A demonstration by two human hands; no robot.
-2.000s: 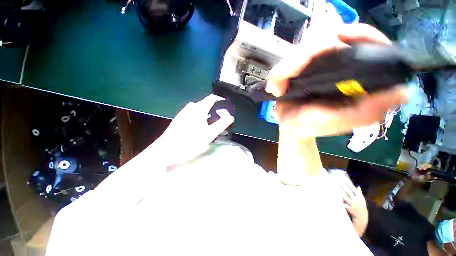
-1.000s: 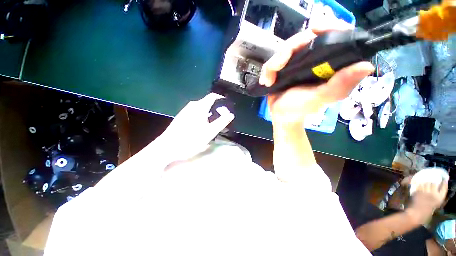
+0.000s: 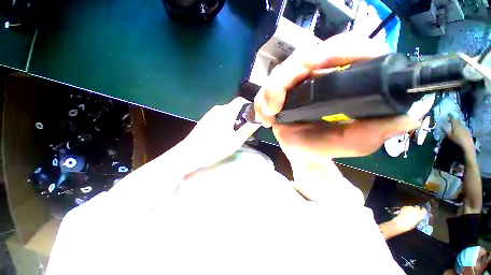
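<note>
My right hand (image 3: 323,134) is closed around the electric screwdriver (image 3: 344,91), a thick black cylinder with a yellow label, lying roughly level. Its front end points left and is hidden by my fingers, close beside my left hand. My left hand (image 3: 229,126) holds a black housing (image 3: 243,116) at the bench edge, mostly covered by my fingers. A small pale spot shows on the housing. The screwdriver tip and any screw cannot be seen.
The screw feeder (image 3: 277,51) stands behind my hands, with the blue tray (image 3: 397,35) beyond it. A glossy black housing (image 3: 195,8) lies at the back. White disc-shaped parts (image 3: 397,144) lie right. A cardboard box of black parts (image 3: 70,161) is below left. Another person's arm (image 3: 471,166) reaches in at right.
My right hand has brought the screwdriver left and down, against my left hand. The feeder was more exposed before. The other person's arms at the right have moved.
</note>
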